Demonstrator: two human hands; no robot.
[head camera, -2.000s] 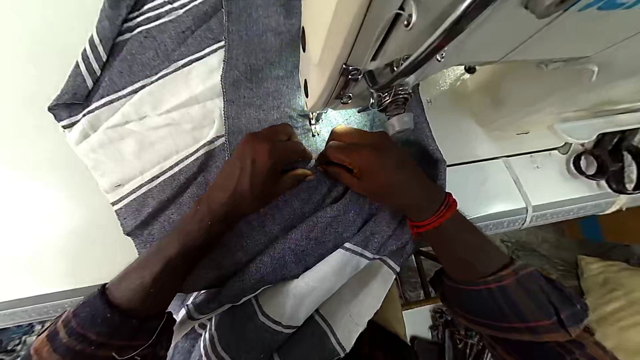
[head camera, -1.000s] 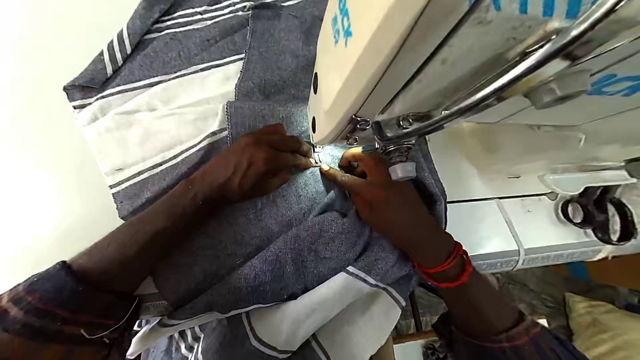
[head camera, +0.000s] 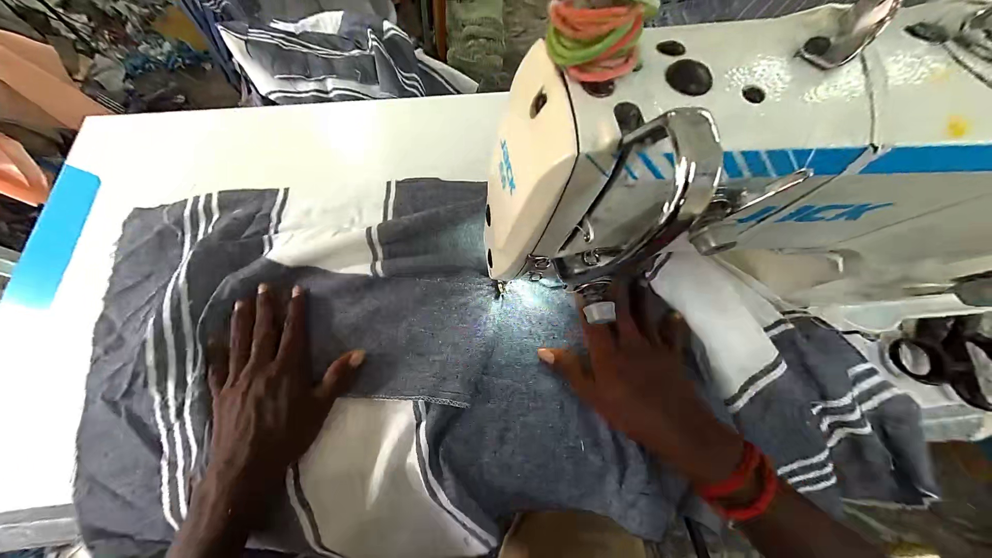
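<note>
A blue-grey fabric with white stripes (head camera: 403, 341) lies spread under the head of a white Jack sewing machine (head camera: 535, 178). The lit presser foot (head camera: 500, 290) rests at the fabric, close to a seam between two layers. My left hand (head camera: 267, 380) lies flat on the cloth left of the needle area, fingers apart, holding nothing. To the right of the foot, my right hand (head camera: 635, 372) presses on the cloth with thumb and fingers spread; its fingertips are partly hidden behind the machine's lower parts. A red cord bracelet (head camera: 740, 480) circles the right wrist.
The white table (head camera: 310, 139) carries a blue strip at its left edge. More striped cloth (head camera: 333, 62) hangs past the far edge. Coloured bands (head camera: 595, 39) sit on top of the machine head. Black scissors handles (head camera: 930, 360) show at the right.
My hands were pinching the cloth together at the presser foot; now they lie apart, flat on either side. The cloth is spread out more. The view has shifted widely.
</note>
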